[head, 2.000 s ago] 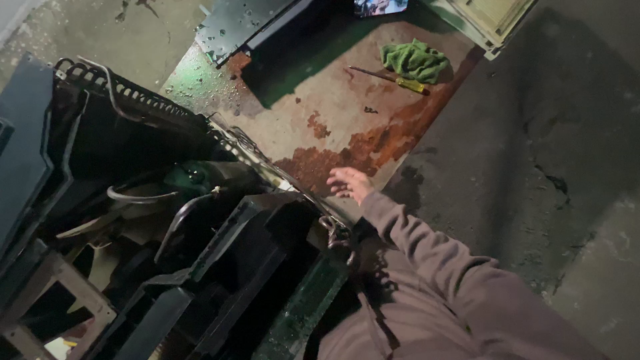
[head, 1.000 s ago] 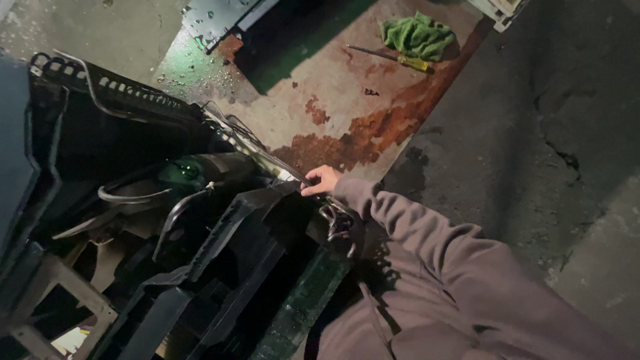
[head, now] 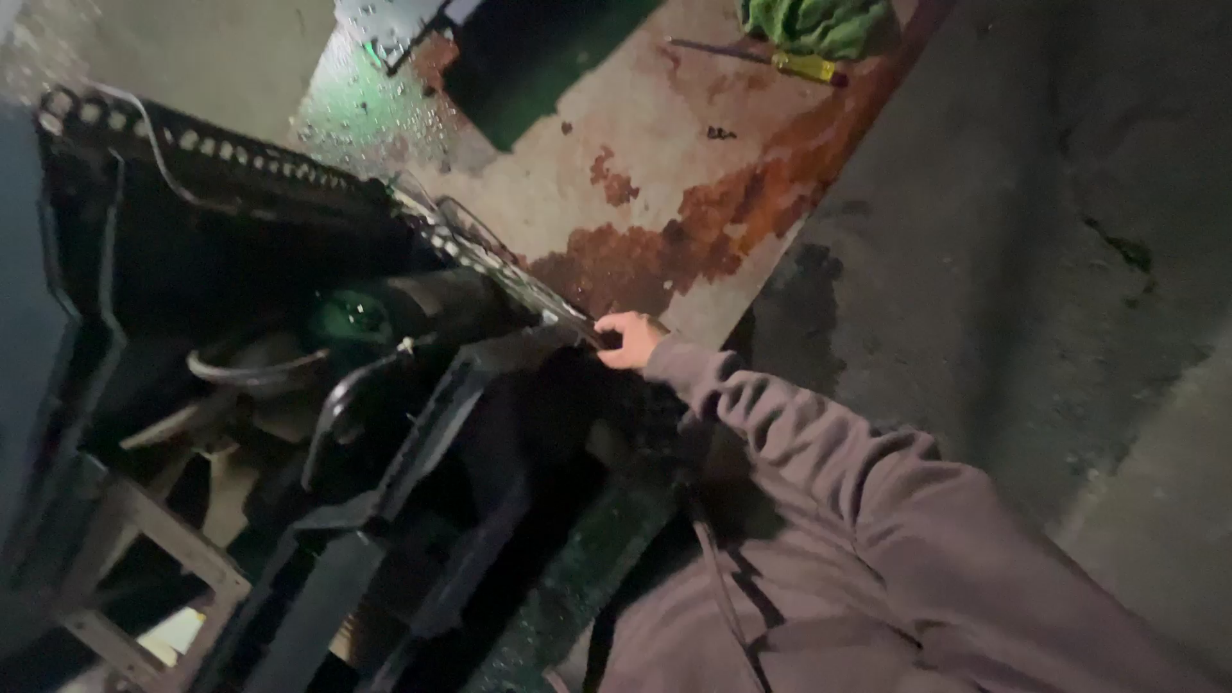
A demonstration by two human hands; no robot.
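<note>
My right hand (head: 630,339), in a brown sleeve, has its thumb and fingertips around the end of a narrow metal edge (head: 510,274) of an opened machine. The machine's dark housing (head: 423,433) fills the left side, with a fan blade (head: 229,491), curved metal tubes (head: 346,404) and a dark green rounded part (head: 351,318) inside. A row of bent tube ends (head: 231,154) runs along its upper edge. My left hand is not in view.
A rust-stained board (head: 635,212) lies beyond the machine, bearing a screwdriver with a yellow handle (head: 807,67), a crumpled green cloth (head: 818,24) and a wet panel (head: 385,24). Concrete floor (head: 1011,241) extends to the right.
My right hand, held open over the board two seconds ago, has come to the machine's metal edge and closed around its end. The view has shifted closer.
</note>
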